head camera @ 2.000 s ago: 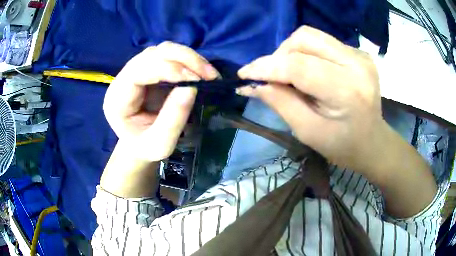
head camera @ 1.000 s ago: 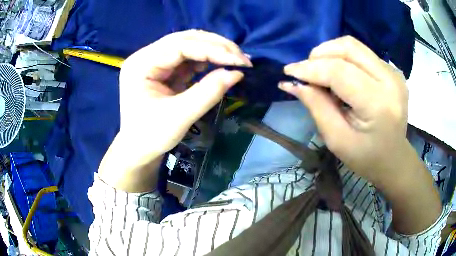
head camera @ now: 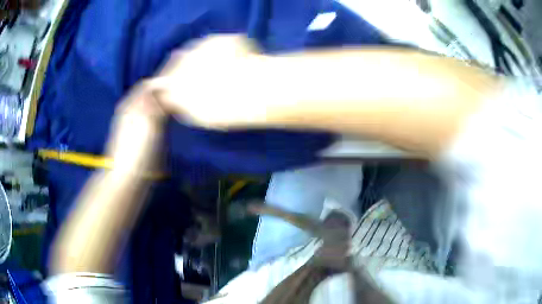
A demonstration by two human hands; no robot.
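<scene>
The navy garment (head camera: 238, 155) spreads over the table's front and hangs down at the left. A small white patch, perhaps a label, (head camera: 322, 21) shows on it at top centre. My left hand (head camera: 139, 113) is on the cloth left of centre, strongly blurred. My right hand (head camera: 205, 80) reaches across to the left and meets my left hand. The fingertips of both hands are blurred together, so whether they pinch the cloth cannot be told.
A yellow bar (head camera: 74, 157) runs beside the garment at the left. The white table (head camera: 410, 27) shows at the upper right, with blurred dark tools or cables (head camera: 496, 35) near its far side. A brown tie strap (head camera: 285, 215) hangs at my waist.
My right hand has swung left across the garment to my left hand, and my left hand has moved left. The dark band between my fingertips no longer shows. The white patch has come into view.
</scene>
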